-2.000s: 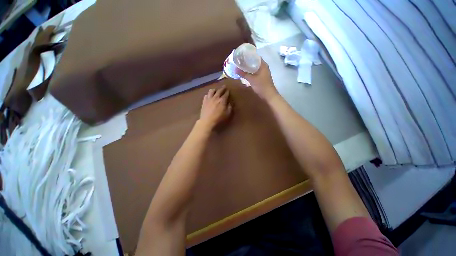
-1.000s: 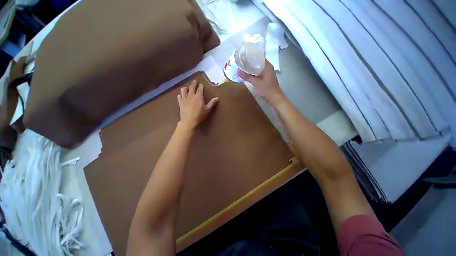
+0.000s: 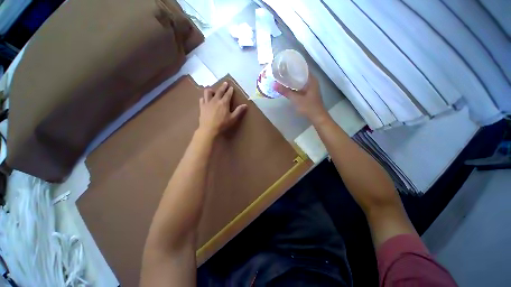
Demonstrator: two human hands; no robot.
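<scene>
A brown panel (image 3: 151, 168) lies flat on the pale worktable, its notched far corner near my hands. My left hand (image 3: 221, 112) rests on the panel near that corner with its fingers apart, holding nothing. My right hand (image 3: 302, 95) is closed around a translucent glue bottle (image 3: 290, 69) with a white, red-marked wrap. The bottle is tilted, its nozzle pointing down and left at the panel's right edge. Whether the nozzle touches the panel, I cannot tell.
A thick pile of brown panels (image 3: 89, 84) stands at the far left. A white strip bundle (image 3: 33, 232) lies at left. White scraps (image 3: 263, 36) lie beyond the bottle. A stack of white sheets (image 3: 358, 61) is at right. A yellow edge guide (image 3: 252, 209) runs along the near edge.
The view has shifted right. The bottle has moved from the panel's far edge, round the notched corner, to its right edge. My left hand has moved closer to the corner.
</scene>
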